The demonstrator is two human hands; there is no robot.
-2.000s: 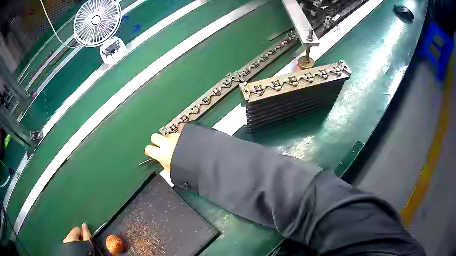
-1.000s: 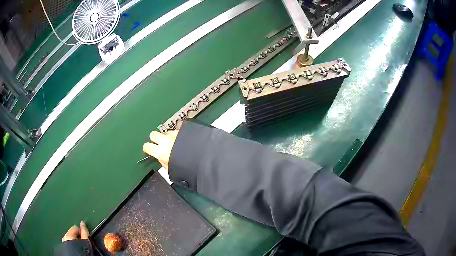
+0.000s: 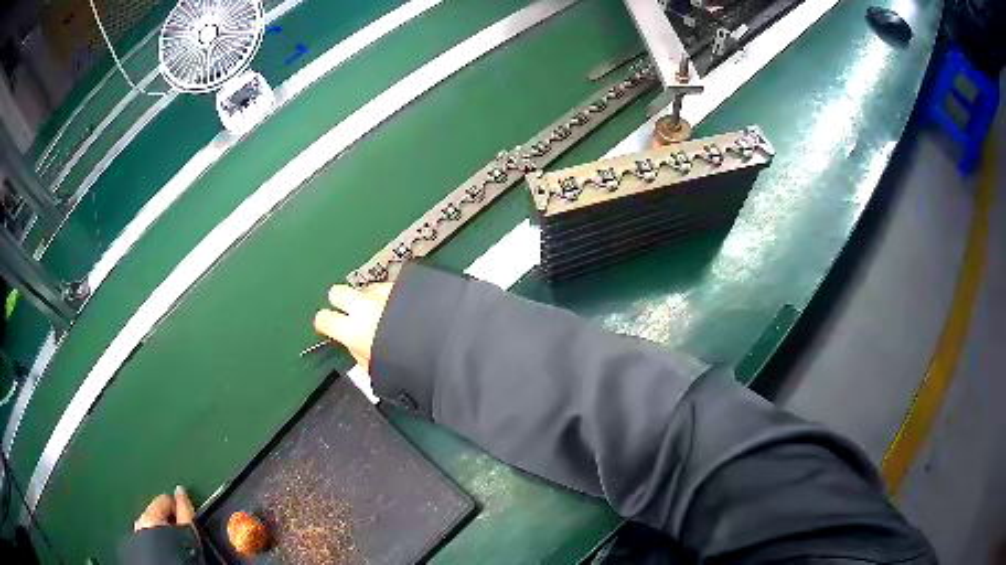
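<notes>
My right hand [image 3: 355, 320] reaches in from the right in a dark sleeve, at the near end of the line of fixtures [image 3: 452, 215]. A thin metal tip, likely tweezers [image 3: 314, 349], sticks out below its fingers; the sleeve hides the rest of the grip. My left hand [image 3: 166, 511] is small at the lower left, beside the corner of the black tray [image 3: 403, 486]. Its fingertips show and no held thing is visible. Fine copper-coloured clippings [image 3: 314, 519] and a rough orange ball [image 3: 247, 532] lie in the tray.
A thick dark stack of fixtures [image 3: 651, 215] stands right of the line. A silver arm with a brass-coloured foot [image 3: 671, 135] is behind it. A white fan [image 3: 210, 46] is at the upper left. A blue stool [image 3: 962, 108] is on the floor at right.
The view has shifted slightly. My right hand stays at the near end of the fixture line and my left hand stays beside the tray. Nothing is visibly taken or let go.
</notes>
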